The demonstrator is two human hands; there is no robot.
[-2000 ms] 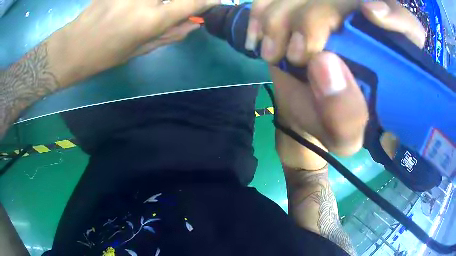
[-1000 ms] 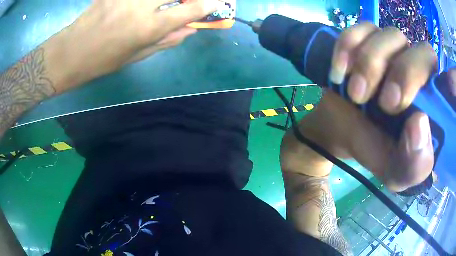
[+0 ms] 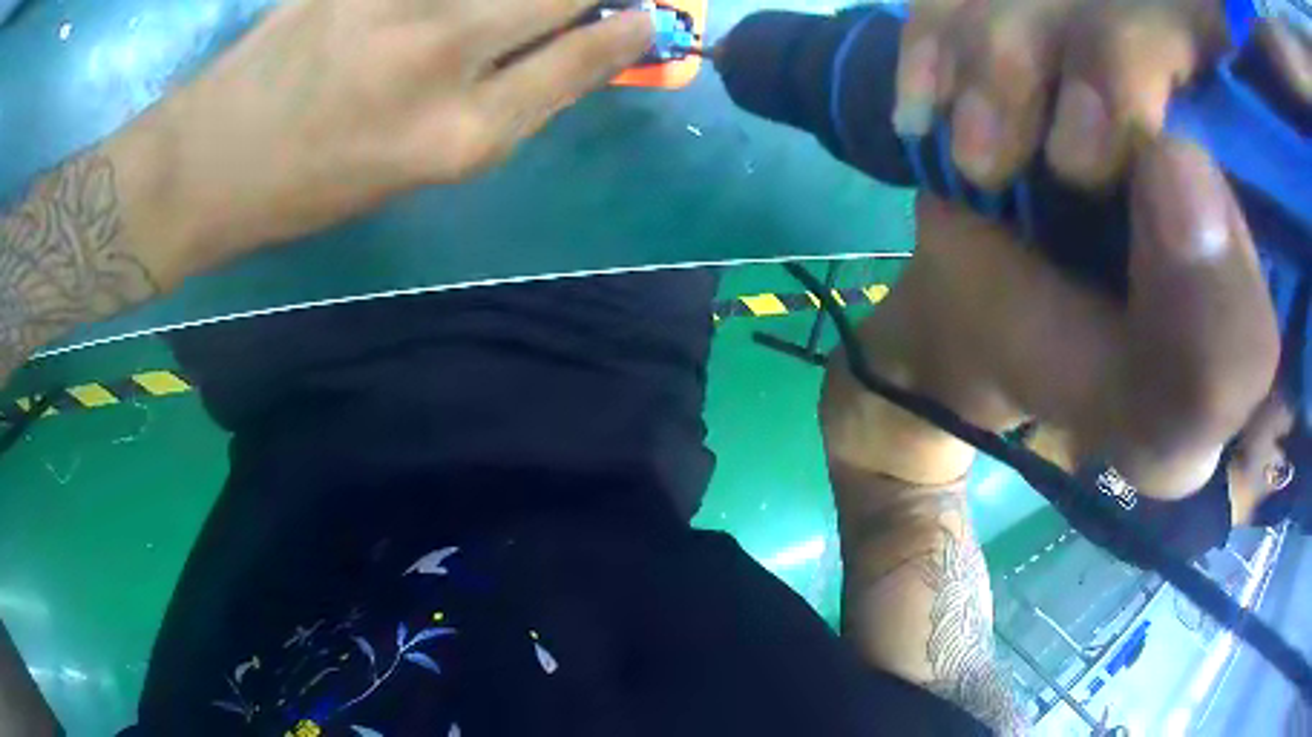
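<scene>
My right hand is wrapped round a blue and black electric screwdriver at the upper right. Its bit points left at a small blue-and-silver wired assembly; whether the tip touches it I cannot tell. The assembly lies on an orange holding fixture at the top centre. My left hand reaches in from the left, its fingertips on the assembly. The fingers hide part of both pieces.
A green bench top ends in a curved front edge. A black power cord hangs below the screwdriver. Yellow-black tape crosses the green floor. Part of another person shows at the right. My lap fills the bottom centre.
Since two seconds ago the screwdriver has pulled back right, then moved slightly left and up again. Its bit is now closer to the assembly than a second ago. My left fingers have shifted slightly.
</scene>
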